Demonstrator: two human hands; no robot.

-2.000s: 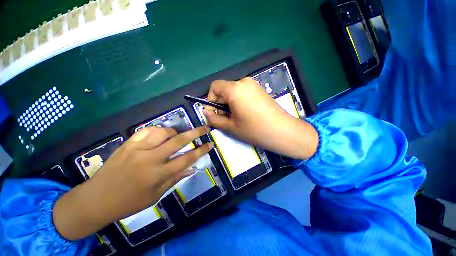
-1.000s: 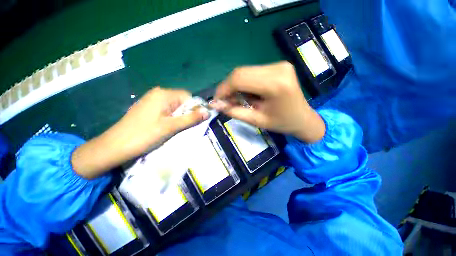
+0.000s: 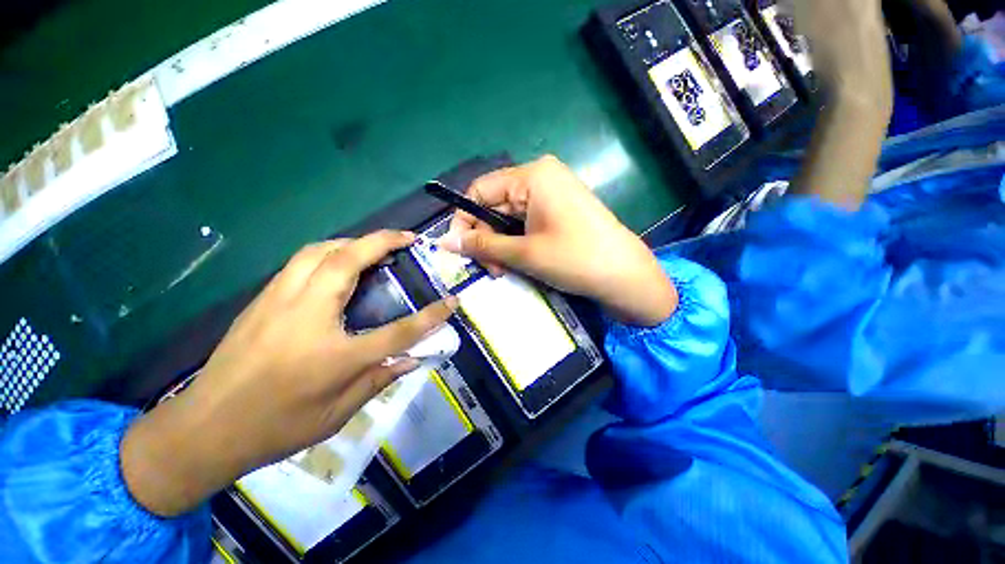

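My right hand (image 3: 551, 237) holds black tweezers (image 3: 474, 207) at the upper end of a phone mid-frame assembly (image 3: 518, 331) in the foam tray (image 3: 590, 386). Its fingertips are on or just above that end. My left hand (image 3: 287, 353) is spread over the neighbouring phones. A white liner piece (image 3: 375, 424) with tan patches hangs from under its fingers, over another phone (image 3: 435, 430). One left fingertip is by the worked phone's upper corner. The tweezer tips are hidden by my right fingers.
A release liner strip (image 3: 105, 149) with tan pieces lies at the upper left. A sheet of white dots (image 3: 28, 364) lies at the left edge. Another foam tray (image 3: 705, 165) with phones is at the upper right, beside another person's hand (image 3: 854, 88) and blue sleeve (image 3: 816, 297).
My hands have parted; the left has spread out lower left, still with the white liner. The tweezers show again in my right hand. Another person's arm has come in at the right.
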